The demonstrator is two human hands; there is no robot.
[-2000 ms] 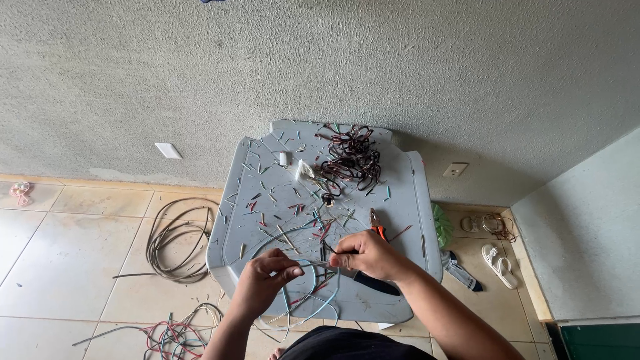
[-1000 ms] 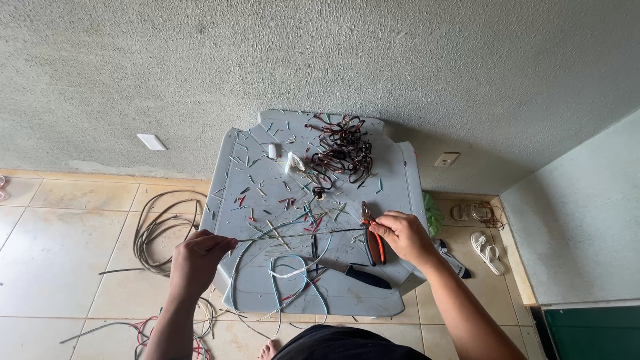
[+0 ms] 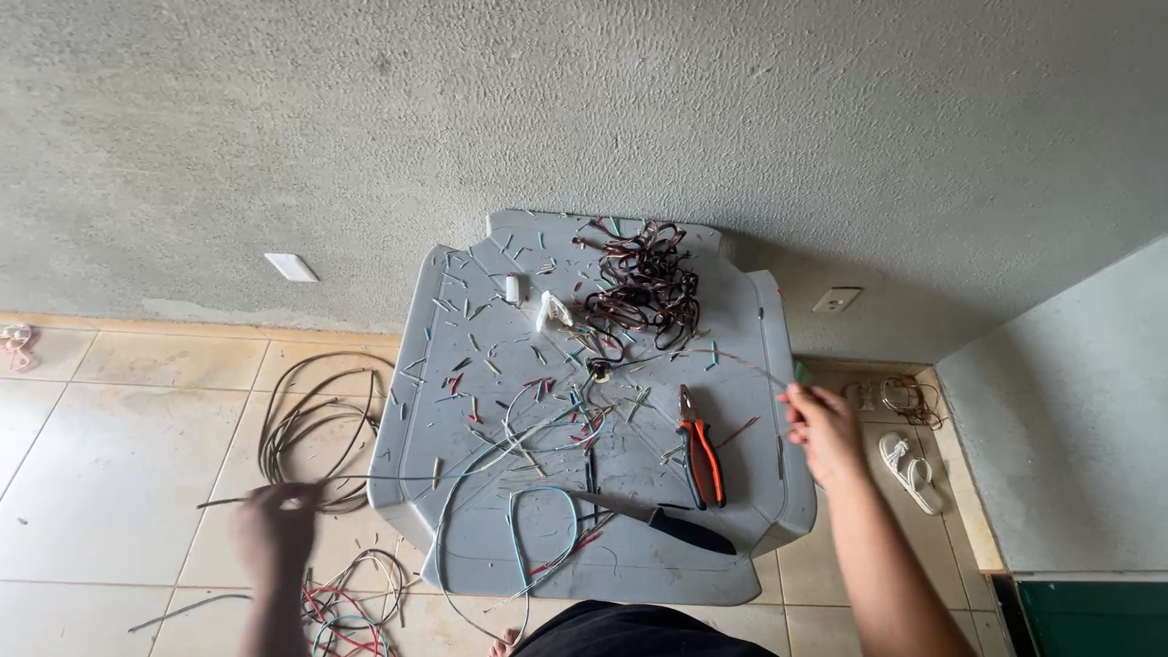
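My left hand (image 3: 281, 529), blurred, is beyond the left edge of the grey plastic table (image 3: 566, 557), closed on a thin light-blue wire (image 3: 392, 477) that runs back over the tabletop in loops. At the right edge, my right hand (image 3: 821, 424) pinches a thin reddish-brown wire (image 3: 744, 361) that reaches over the table. Orange-and-black combination pliers (image 3: 701, 461) and a black-handled knife (image 3: 689, 529) lie nearby on the table. A tangled heap of dark brown wire (image 3: 643, 283) sits toward the back. Short insulation scraps (image 3: 474, 411) are scattered around.
A white cylinder (image 3: 512, 289) and a crumpled white item (image 3: 552, 312) are on the table. Coiled grey cable (image 3: 274, 429) and tangled coloured wires (image 3: 347, 607) lie on the tiled floor at left. At right are sandals (image 3: 911, 474) and more coiled wire (image 3: 911, 401). A wall stands behind.
My hands have moved apart, left hand leftward and right hand rightward. The pliers, by my right hand one second ago, now lie free of it.
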